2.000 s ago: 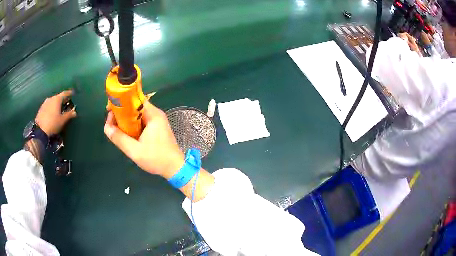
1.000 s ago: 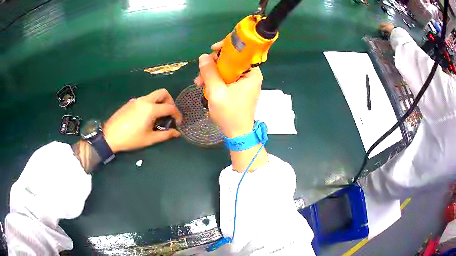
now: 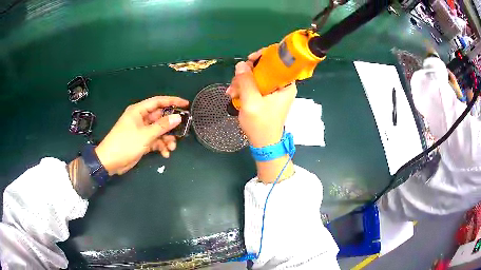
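My right hand (image 3: 263, 108) is closed round the orange-yellow electric screwdriver (image 3: 282, 62), tilted with its dark tip end low over the round perforated screw tray (image 3: 213, 118). The tip itself is too small to make out. My left hand (image 3: 138, 129) holds a small black and silver electronic unit (image 3: 183, 122) between thumb and fingers, at the left rim of the tray. Two similar units lie on the green bench to the left, an upper one (image 3: 78, 89) and a lower one (image 3: 82, 123).
A white paper square (image 3: 310, 122) lies right of my right hand. A record sheet (image 3: 377, 105) with a pen (image 3: 394, 106) lies farther right, beside a neighbour's white sleeve (image 3: 435, 179). A black cord crosses there. A blue bin (image 3: 372, 232) is below the bench edge.
Both hands have moved right from the left side of the bench to the tray. The left hand now shows the unit flatter between its fingers. The screwdriver has tilted over the tray.
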